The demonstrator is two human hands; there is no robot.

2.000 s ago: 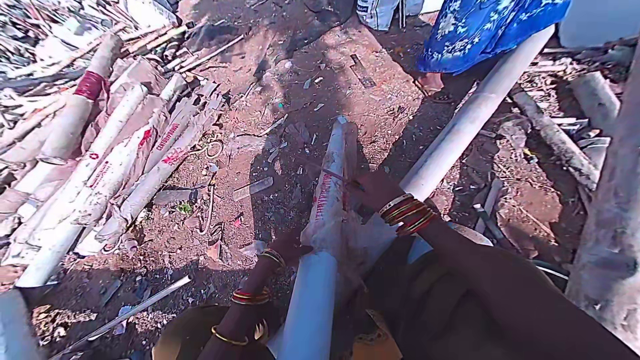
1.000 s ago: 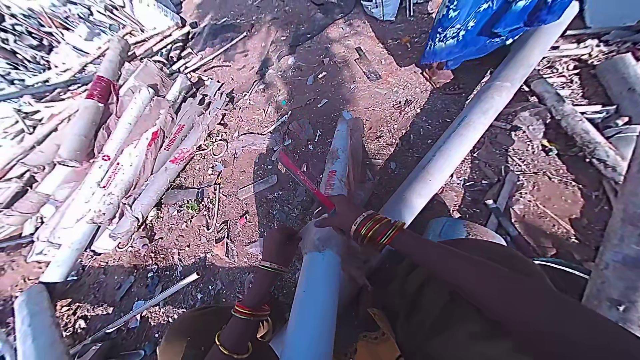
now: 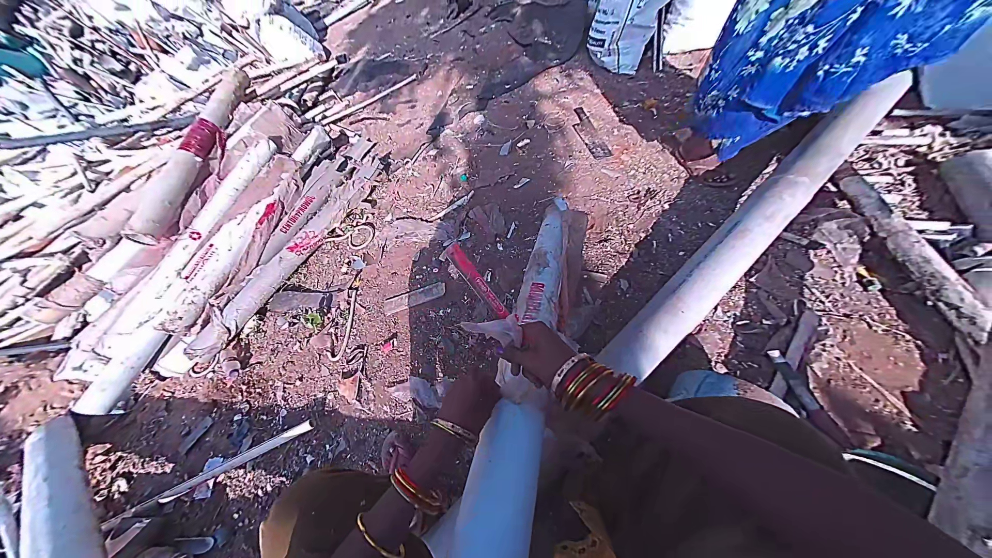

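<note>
A white plastic pipe (image 3: 500,465), partly in thin, dirty plastic wrapping with red print (image 3: 542,283), runs away from me between my knees. My right hand (image 3: 542,353), with several bangles at the wrist, is closed on a red strip-like tool (image 3: 477,280) that points up and left; its exact kind cannot be told. A loose scrap of film (image 3: 496,332) shows beside the fingers. On the pipe's left side, at the wrapping's near end, is my left hand (image 3: 473,399). Its fingers are in shadow, so their grip is unclear.
Several wrapped pipes (image 3: 225,271) lie at the left before a heap of scrap pipes (image 3: 93,155). A long bare pipe (image 3: 744,225) slants up at the right, by a person in blue patterned cloth (image 3: 821,62). Offcuts and a thin strip (image 3: 232,465) lie on the dirt.
The red tool, plain one second ago, now has a scrap of film by its lower end. My right hand has shifted slightly along the pipe toward me. The view has moved a little.
</note>
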